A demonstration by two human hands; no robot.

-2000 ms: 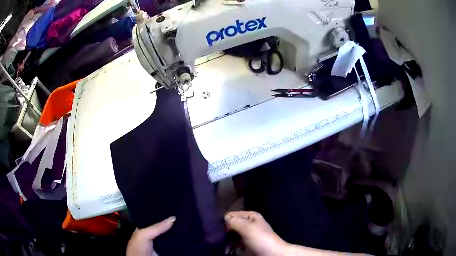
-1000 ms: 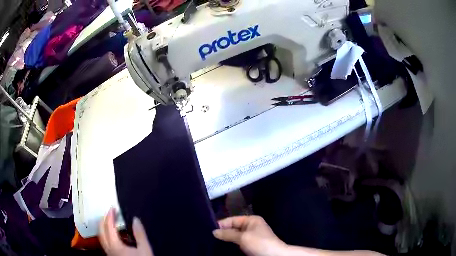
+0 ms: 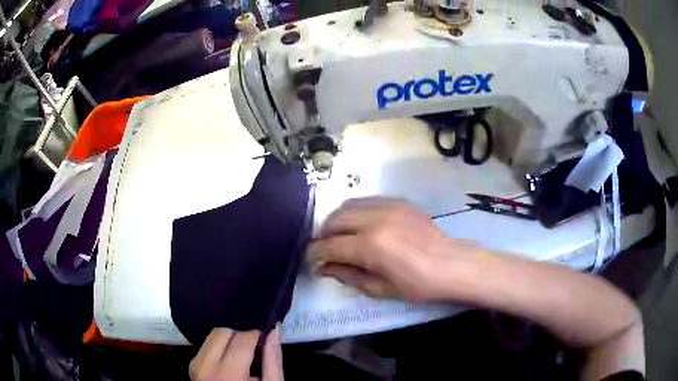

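A dark fabric panel [image 3: 227,260] lies flat on the white machine table, its far end under the presser foot [image 3: 318,175] of the white sewing machine [image 3: 416,82]. A narrow folded edge runs along its right side. My left hand [image 3: 236,356], partly cut off by the bottom edge, pinches this edge at the panel's near end. My right hand [image 3: 372,249], slightly blurred, is at the same edge, nearer the needle, with its fingertips closed on it.
Red and dark snips [image 3: 499,205] lie right of my right hand. Black-handled scissors [image 3: 464,140] lie behind the machine arm. An orange bin [image 3: 111,130] and white and purple cut pieces [image 3: 70,216] are at the left. A white strip [image 3: 597,165] hangs at the right.
My right hand has moved up from below the table edge to near the needle. My left hand has moved right onto the folded edge. The panel's near end has come up onto the table. The view has shifted.
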